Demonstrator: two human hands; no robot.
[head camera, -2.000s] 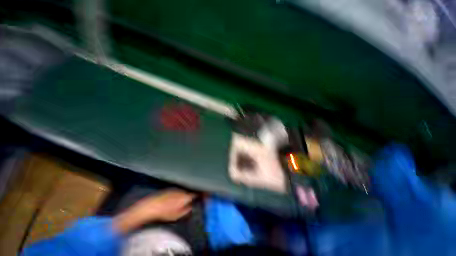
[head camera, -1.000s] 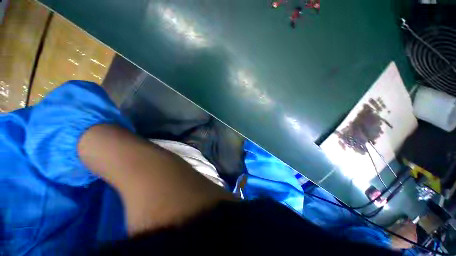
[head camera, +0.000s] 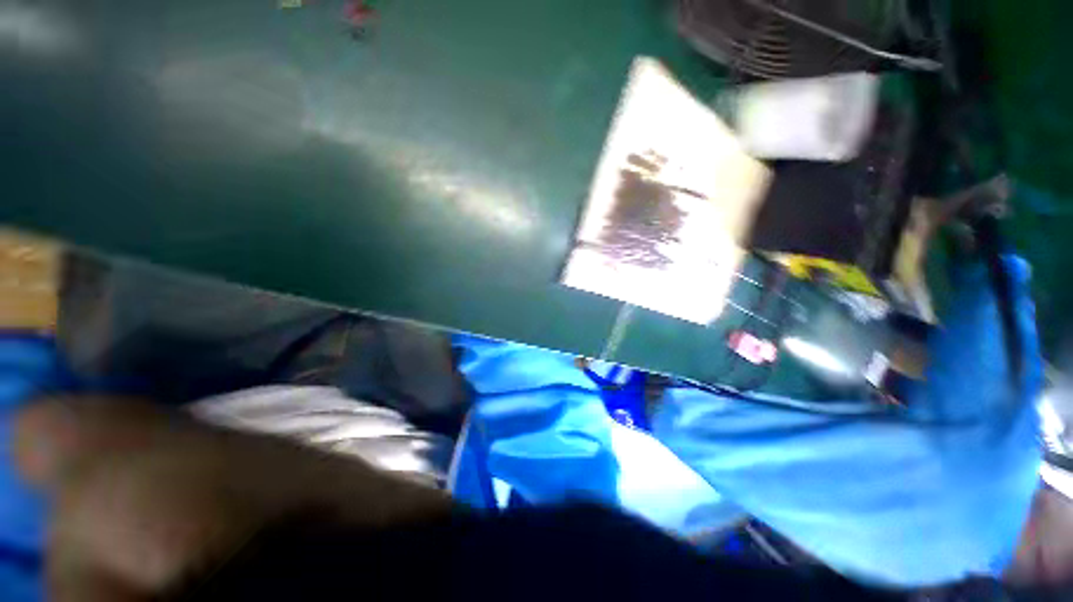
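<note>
The view is tilted and blurred. A cream board (head camera: 732, 212) with purple-brown specks lies on the green bench (head camera: 388, 235). My left arm's bare skin shows large and blurred at the lower left; its fingers cannot be made out. A blue sleeve spans the lower right, and a patch of skin is cut off at the right edge; whether it is my right hand cannot be told. A few small red components (head camera: 359, 14) lie at the top edge. Nothing held can be seen.
Right of the board are a white tub (head camera: 812, 115), a black box (head camera: 818, 206) with a yellow label (head camera: 830, 273), a round fan guard (head camera: 771, 41) and a small pink-and-white gadget (head camera: 751, 345) beside dark cords. The bench's front edge crosses below.
The view has turned, so the board, tub and fan sit further left. The left arm shows lower and more blurred. More blue cloth shows at the right.
</note>
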